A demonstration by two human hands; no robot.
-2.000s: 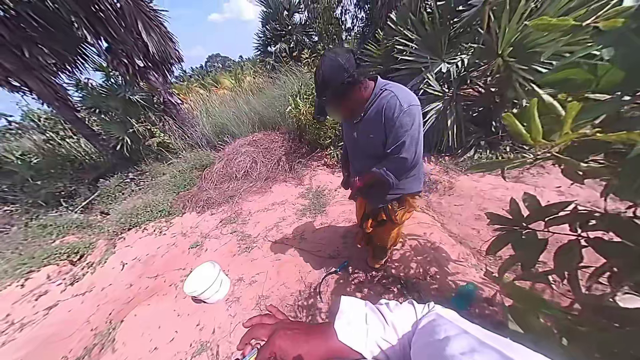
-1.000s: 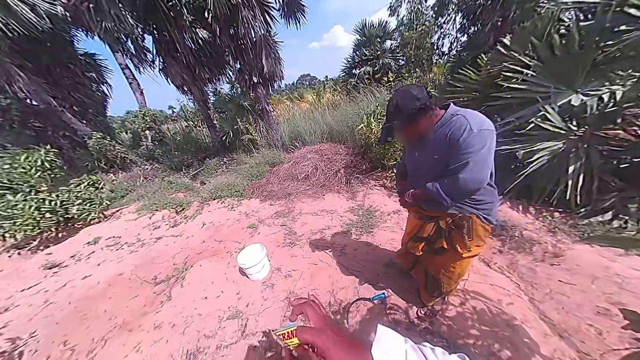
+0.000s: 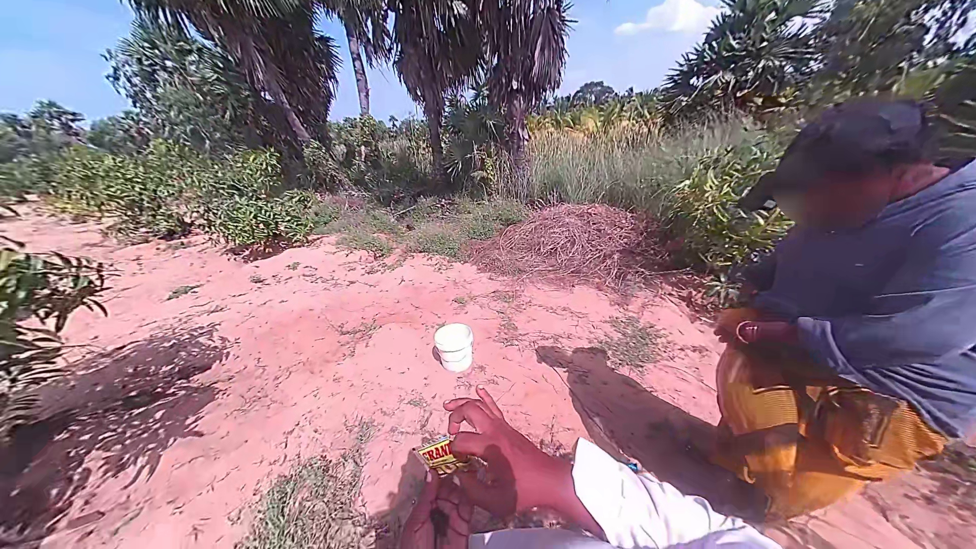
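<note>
My right hand [image 3: 499, 457], in a white sleeve, comes in from the lower right. Its thumb and fingers are around a small yellow packet [image 3: 440, 455] with red lettering. Below it, my left hand [image 3: 438, 515] touches the packet's lower edge and has something small and dark on it; whether it also grips the packet is unclear. A white plastic bucket [image 3: 454, 347] stands upright on the reddish sand beyond both hands.
At the right a person [image 3: 877, 290] in a dark cap, grey-blue top and orange patterned wrap bends forward. A heap of dry stalks [image 3: 579, 240] lies behind the bucket. Leafy shrubs [image 3: 259, 206] and palms [image 3: 435, 61] border the sandy ground [image 3: 305, 328].
The view has swung left and come nearer to the person. My left hand now shows beside the packet; one second ago only my right hand was plainly seen with it.
</note>
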